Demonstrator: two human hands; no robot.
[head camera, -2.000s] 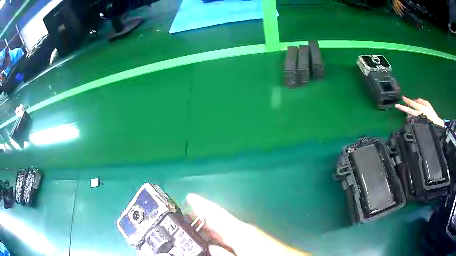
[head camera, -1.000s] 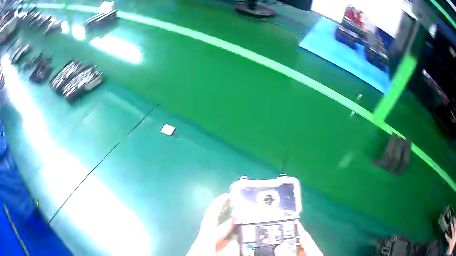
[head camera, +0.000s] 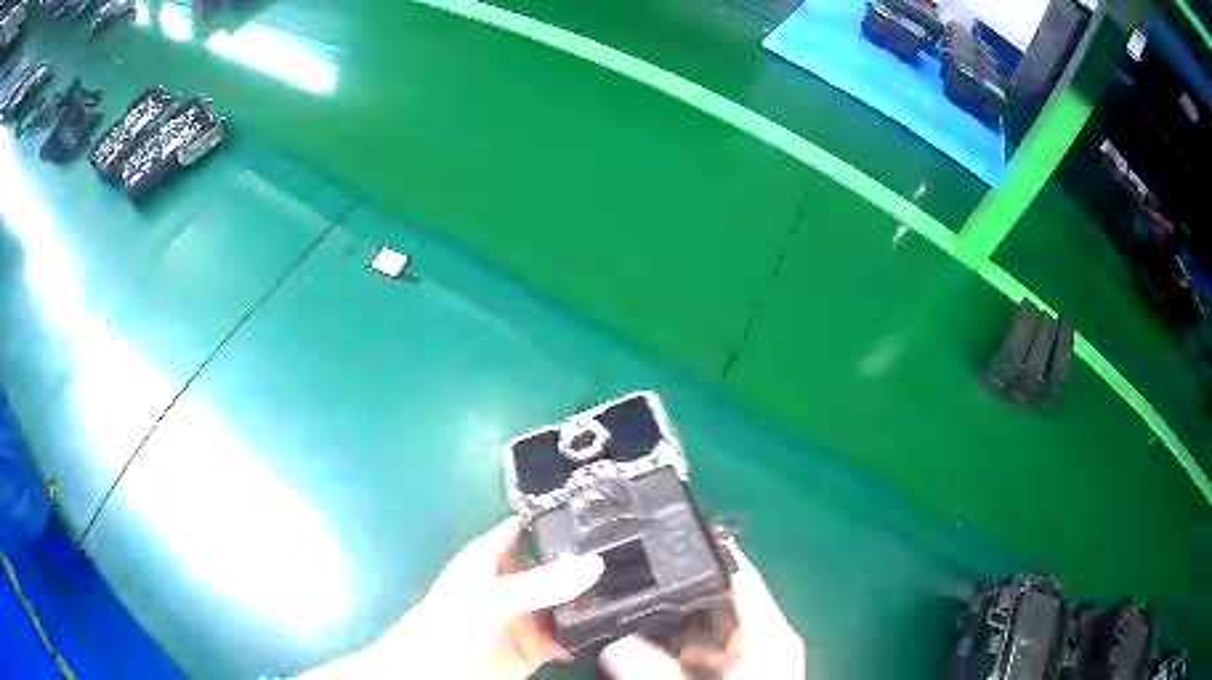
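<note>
A camera unit (head camera: 618, 525) is held at the bottom centre, above the green bench. Its upper part has a pale mottled frame, two dark windows and a round lens. Its lower part is dark grey with a small dark rectangle. My left hand (head camera: 465, 604) grips it from the left, with the thumb across its lower face. My right hand (head camera: 758, 618) holds its right side and bottom edge. Parts of the fingers are hidden under the unit.
Board-filled housings (head camera: 157, 140) lie at the upper left. A small white square (head camera: 390, 260) lies on the bench. Black blocks (head camera: 1031, 355) stand by the pale green line at right. Black rear covers (head camera: 1021, 630) are at the lower right. A blue mat (head camera: 851, 83) holds dark units.
Since one second ago the unit has moved left and tilted, and its lower section now shows a grey cover instead of a pale, busy surface. Both hands still hold it. The view has shifted slightly.
</note>
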